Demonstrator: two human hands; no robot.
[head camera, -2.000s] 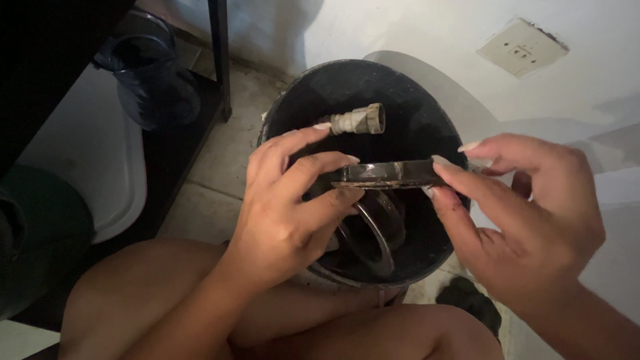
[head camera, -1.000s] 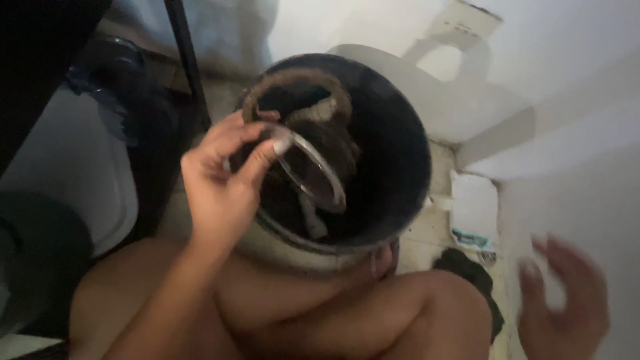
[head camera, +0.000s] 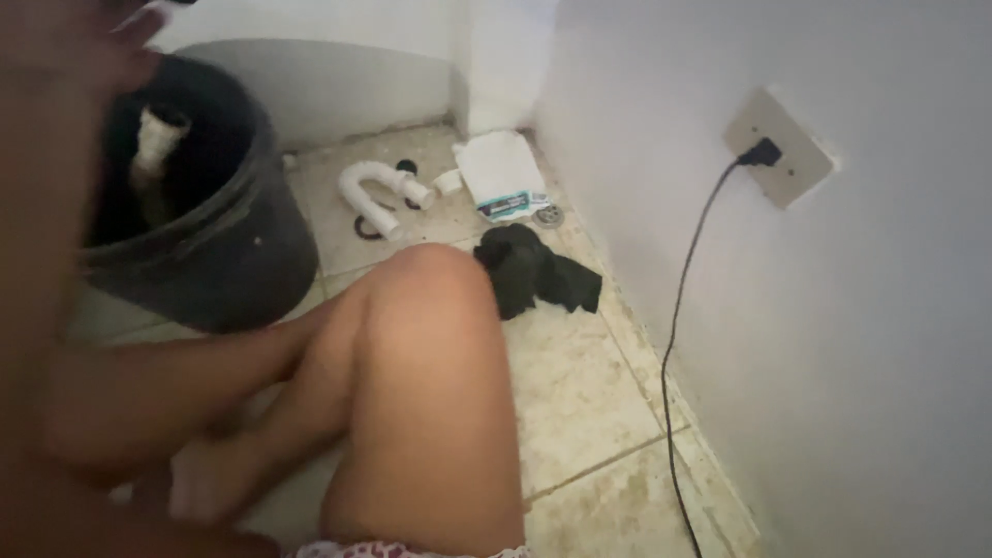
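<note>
My left hand (head camera: 101, 50) is a blurred shape at the top left, raised beside and partly in front of the black bucket (head camera: 271, 232). Something dark shows at the top edge by its fingertips, but whether the hand grips it cannot be made out. A dirty, pale threaded pipe fitting (head camera: 160, 139) stands inside the bucket. My right hand is out of view. On the tiles right of the bucket lies a white corrugated U-shaped drain pipe (head camera: 360, 186), with dark rubber rings (head camera: 367, 227) around it.
Near the wall corner lie a white plastic packet (head camera: 500, 167), a small white fitting (head camera: 448, 182), a round metal drain strainer (head camera: 549, 215) and a black cloth (head camera: 535, 271). A black cord (head camera: 682, 294) hangs from the wall outlet (head camera: 779, 147). My bent knee (head camera: 434, 310) is in front.
The view has swung far to the right. A second ago my left hand held a ring-shaped part over the bucket; that ring is no longer visible. My right hand has gone out of view.
</note>
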